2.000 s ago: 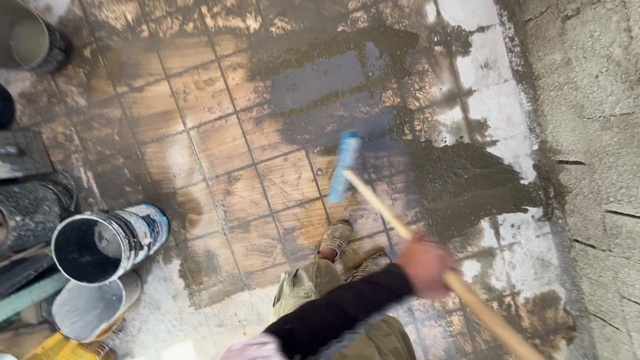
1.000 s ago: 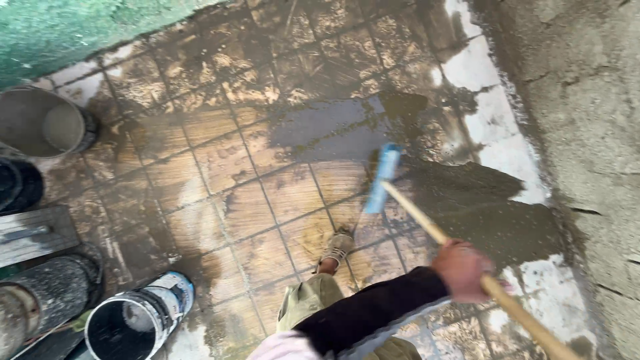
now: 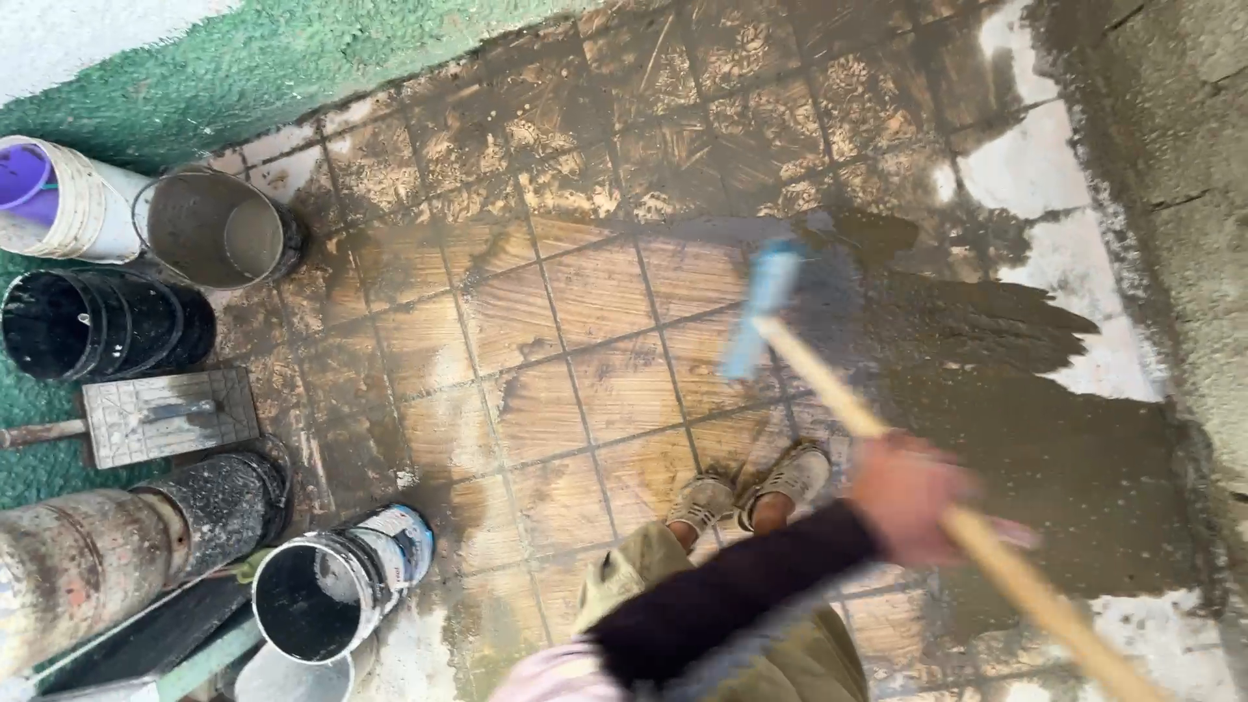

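One hand [image 3: 912, 499] at right centre is closed around a pale wooden pole [image 3: 829, 380]; by its dark sleeve coming from the lower left, I take it for my left hand. My other hand is out of view. At the pole's far end a blue brush or squeegee head [image 3: 762, 307], blurred, rests over the tiled floor [image 3: 624, 380] just beyond my shoes [image 3: 795, 473]. Grey-brown wet slurry [image 3: 1053, 468] covers the floor right of the head, with a bluish wet sheen beside it.
Along the left stand a white bucket with purple inside [image 3: 97, 205], a muddy bucket [image 3: 214, 229], black buckets [image 3: 107, 322], a flat metal plate with a handle [image 3: 171, 414] and a rusty cylinder [image 3: 88, 575]. Another bucket [image 3: 312, 595] is nearer. A green wall [image 3: 322, 58] and a rough concrete wall [image 3: 1209, 253] border the floor.
The view has shifted, showing more of the left side and green wall. The slurry now spreads farther down the right side. Both shoes show, where one showed a second ago.
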